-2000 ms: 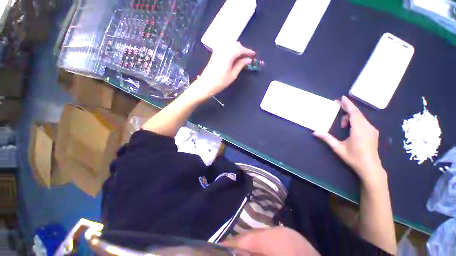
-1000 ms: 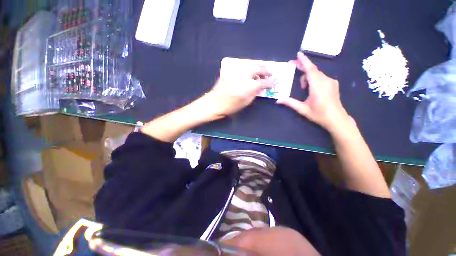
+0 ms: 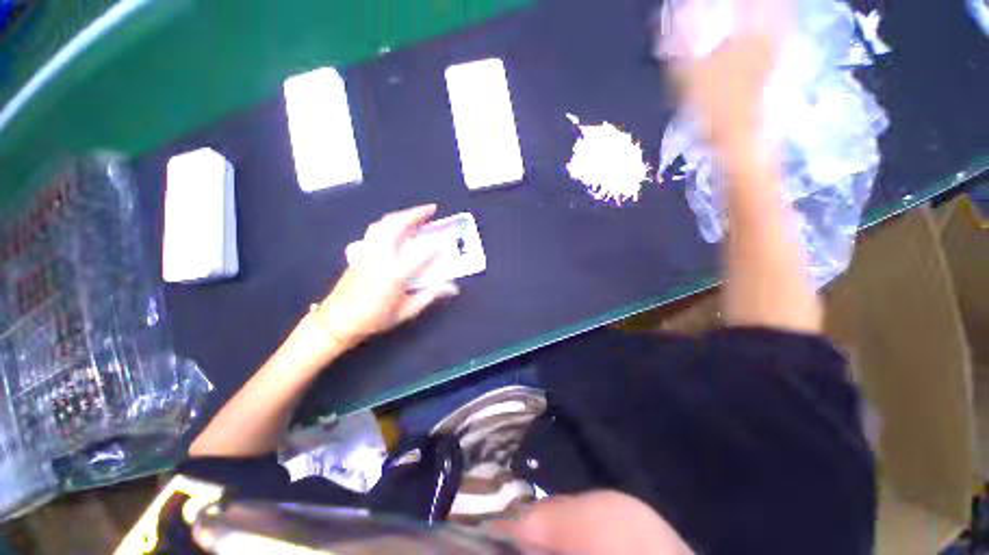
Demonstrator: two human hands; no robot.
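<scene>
My left hand [image 3: 385, 271] is around a white plastic case [image 3: 458, 247] lying on the dark bench in front of me. The fingers cover its left part. A small dark spot shows near the case's right end. My right hand [image 3: 743, 76] is blurred and over the crumpled clear bag pile [image 3: 813, 141] at the right. Whether it holds a bag cannot be told. A loose heap of tiny white parts [image 3: 607, 163] lies between the case and the bags.
More white cases lie beyond my left hand: a thick one [image 3: 198, 217] at left, one [image 3: 322, 130] in the middle and one [image 3: 485, 125] at right. A clear blister tray [image 3: 81, 325] is at the far left. Cardboard [image 3: 922, 325] stands below the bench edge at right.
My right hand has left the case and moved right to the bags. My left hand still lies on the case. The green board at its fingertips no longer shows. The view has turned right.
</scene>
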